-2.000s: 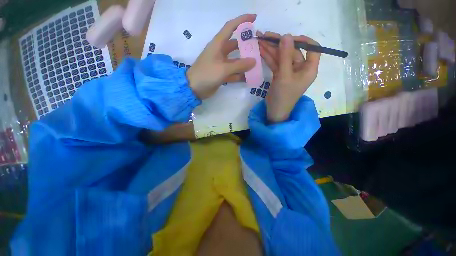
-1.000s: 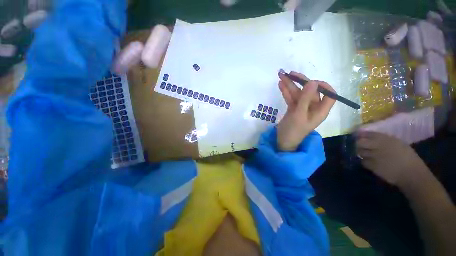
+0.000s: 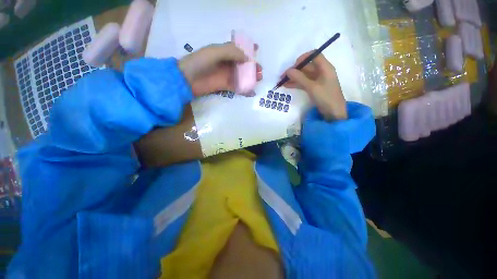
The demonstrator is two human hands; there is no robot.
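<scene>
My left hand [image 3: 210, 70] holds a pale pink housing [image 3: 245, 68] upright over the white board [image 3: 218, 128]. My right hand [image 3: 317, 82] holds a thin black pointed tool [image 3: 309, 59] like a pen. Its tip is at the upper left of a small group of dark pieces [image 3: 275, 101] in two short rows on the white sheet. A lone dark piece [image 3: 188, 48] lies left of my left hand. More dark pieces show just below that hand, which partly hides their row.
A full sticker sheet [image 3: 60, 68] lies left on brown cardboard [image 3: 163, 143]. Two pink housings [image 3: 135, 24] lie beside it. A shiny clear wrap [image 3: 406, 60] with yellow areas is at right, with more housings and a housing row [image 3: 435, 113].
My left arm has come back from the far left, and its hand now holds a housing. The tool tip has moved down to the dark pieces. The other person's hand at right is gone.
</scene>
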